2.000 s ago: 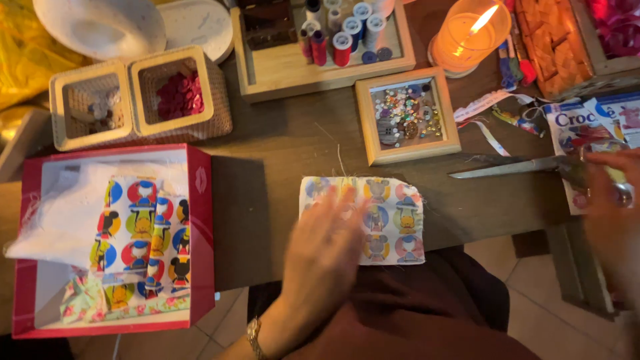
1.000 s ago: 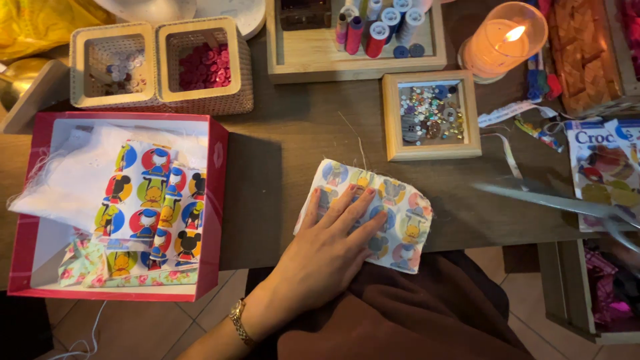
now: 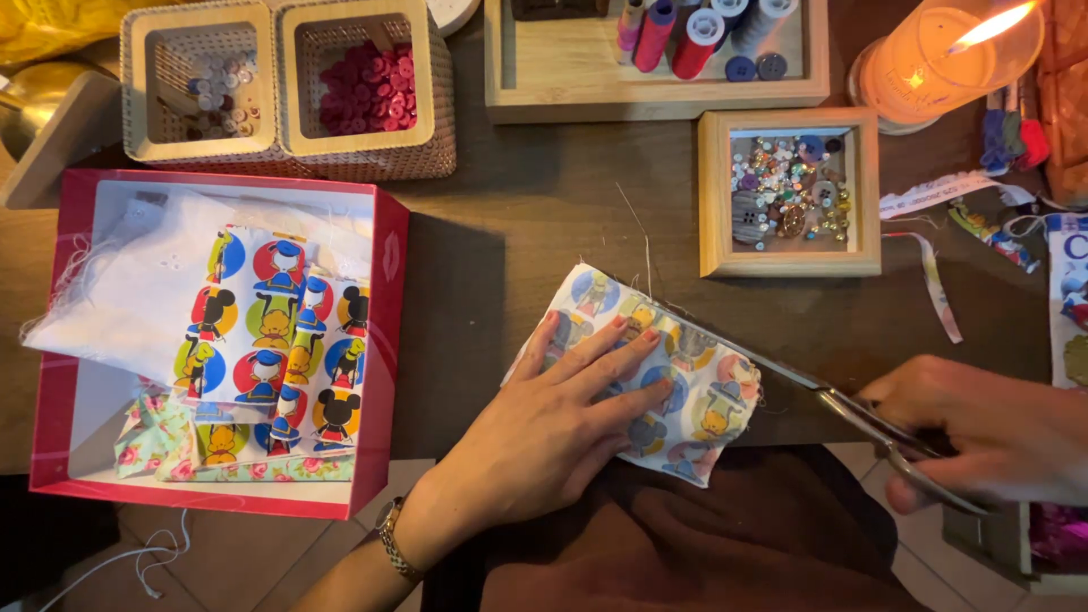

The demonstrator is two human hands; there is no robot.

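Note:
A folded piece of cartoon-print cotton fabric (image 3: 680, 374) lies at the table's front edge, its wrong side showing pale. My left hand (image 3: 552, 416) rests flat on its left part, fingers spread. My right hand (image 3: 977, 433) grips metal fabric scissors (image 3: 824, 395) by the handles; their blades lie along the fabric's upper edge, and whether they are parted is hard to tell. A loose thread (image 3: 648, 246) rises from that edge. More cartoon-print fabric (image 3: 263, 340) sits with white cloth (image 3: 127, 297) in a red box (image 3: 387, 340) at the left.
A lit candle in a glass (image 3: 918, 76) stands at the back right. Near it are a wooden box of beads and buttons (image 3: 790, 263), a wooden tray (image 3: 578, 106) with thread spools, and ribbon scraps (image 3: 935, 297). Two woven baskets (image 3: 442, 110) of buttons stand behind the red box.
The right hand has brought the scissors left onto the fabric's upper edge. The fabric has turned so that its right side points more downward. The left hand has stayed on it.

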